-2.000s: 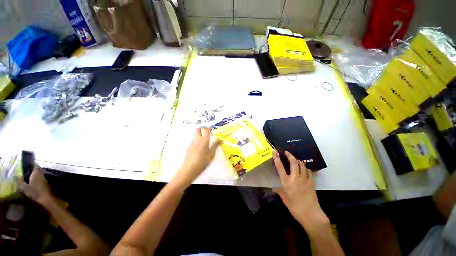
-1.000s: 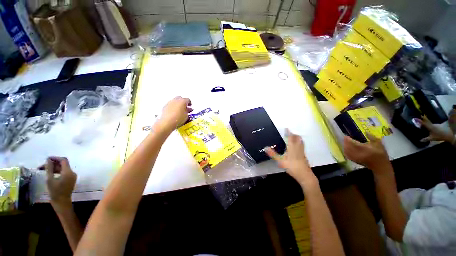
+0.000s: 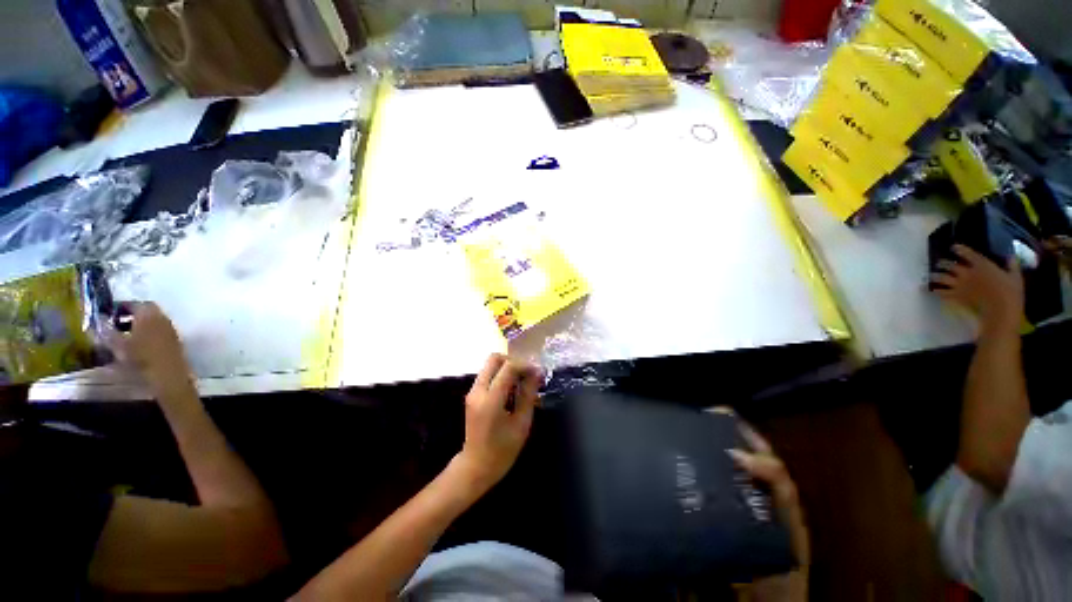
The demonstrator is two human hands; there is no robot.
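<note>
The black product box (image 3: 670,488), with small white lettering, is held below the table's front edge, close to me and slightly blurred. My right hand (image 3: 770,482) grips its right side. The yellow printed piece (image 3: 526,279) lies mid-table with its dark strip at the top. Clear poly bag film (image 3: 570,350) trails from its lower end over the table edge. My left hand (image 3: 500,412) is at the table edge, its fingers closed at the film below the yellow piece. Whether the fingers pinch the film is hard to tell.
Small white-grey parts (image 3: 429,223) and a small black clip (image 3: 542,162) lie on the table. A yellow stack (image 3: 614,65) and a phone (image 3: 564,97) are at the back. Yellow boxes (image 3: 876,106) are stacked on the right bench. People's hands work at left (image 3: 153,347) and right (image 3: 982,288).
The black box has left the table and come towards me in my right hand. My left hand has moved from the yellow piece's top to below its lower end.
</note>
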